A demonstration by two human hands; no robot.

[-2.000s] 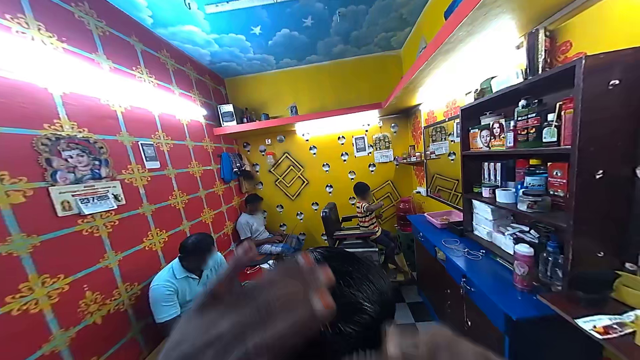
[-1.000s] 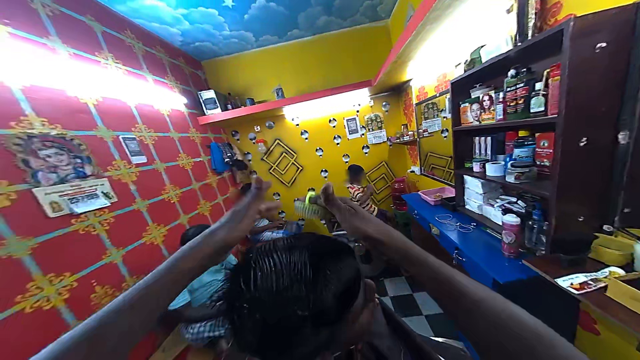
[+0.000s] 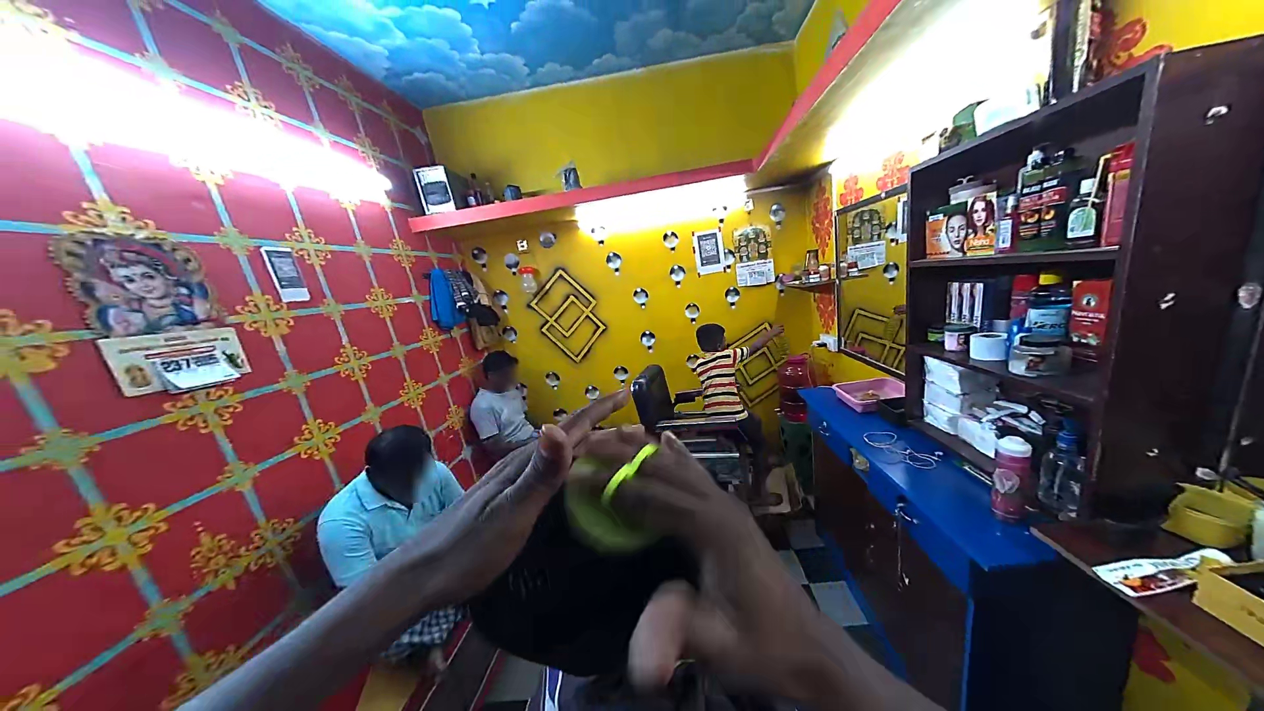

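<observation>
Just in front of me is the dark-haired head of a seated person (image 3: 553, 602), partly covered by my arms and hands. My left hand (image 3: 538, 469) is raised above the left side of the head, its fingers extended and holding nothing that I can see. My right hand (image 3: 681, 523) is above the head's right side and holds a blurred yellow-green object (image 3: 607, 509), possibly a comb or brush. A bright green band of it passes between the fingers. Whether the left hand touches it cannot be told.
A blue counter (image 3: 948, 513) on the right holds a pink tray (image 3: 869, 393), a white cable and bottles beside dark shelves (image 3: 1017, 259) of products. A person in a light blue shirt (image 3: 365, 518) sits at left. Farther back are another seated person, a barber chair (image 3: 654, 397) and a person in stripes.
Both hands have come closer together above the head, with the yellow-green object nearer to me. The person in stripes now has an arm stretched toward the wall.
</observation>
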